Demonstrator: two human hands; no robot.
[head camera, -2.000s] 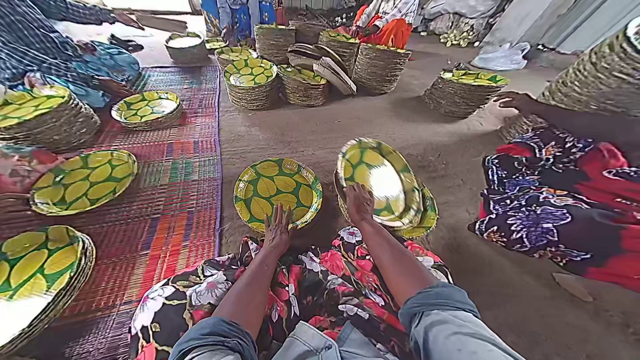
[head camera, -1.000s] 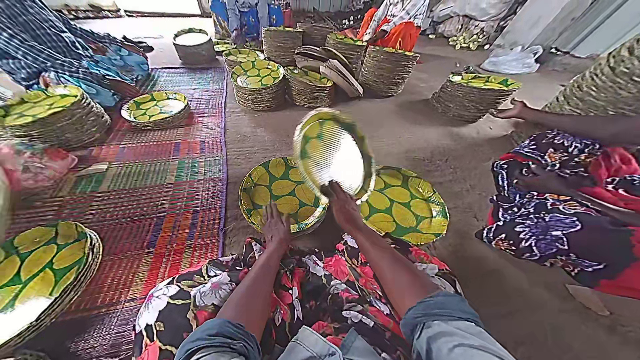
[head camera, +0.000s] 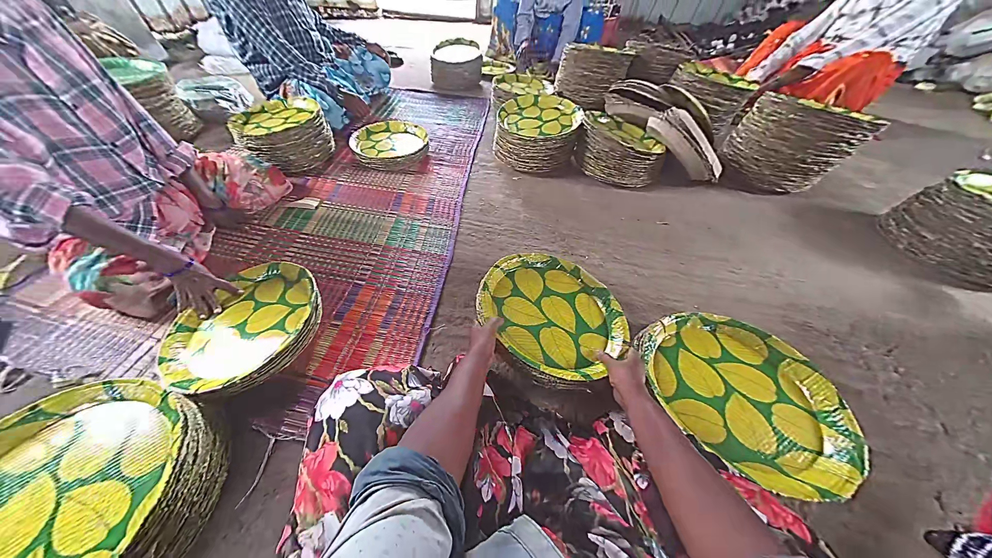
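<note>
In front of my lap, a round plate with a yellow leaf pattern on green (head camera: 554, 314) lies on a small stack of plates. My left hand (head camera: 486, 335) grips its left rim, and my right hand (head camera: 622, 370) has its fingers and thumb on the right rim. Close by on the right lies another leaf-patterned plate (head camera: 748, 403), beside my right forearm; what is beneath it is hidden. Both plates face up. The undersides of my fingers are hidden.
At left, a person's hand (head camera: 203, 288) touches a plate stack (head camera: 240, 329); a taller stack (head camera: 194, 465) stands nearer. A woven mat (head camera: 372, 232) covers the floor there. More plate stacks (head camera: 535, 136) stand ahead, another (head camera: 942, 225) at far right.
The plate that my right hand held tilted up over the left pile is no longer raised; both my hands are now at the rim of the plate there. The view has turned left.
</note>
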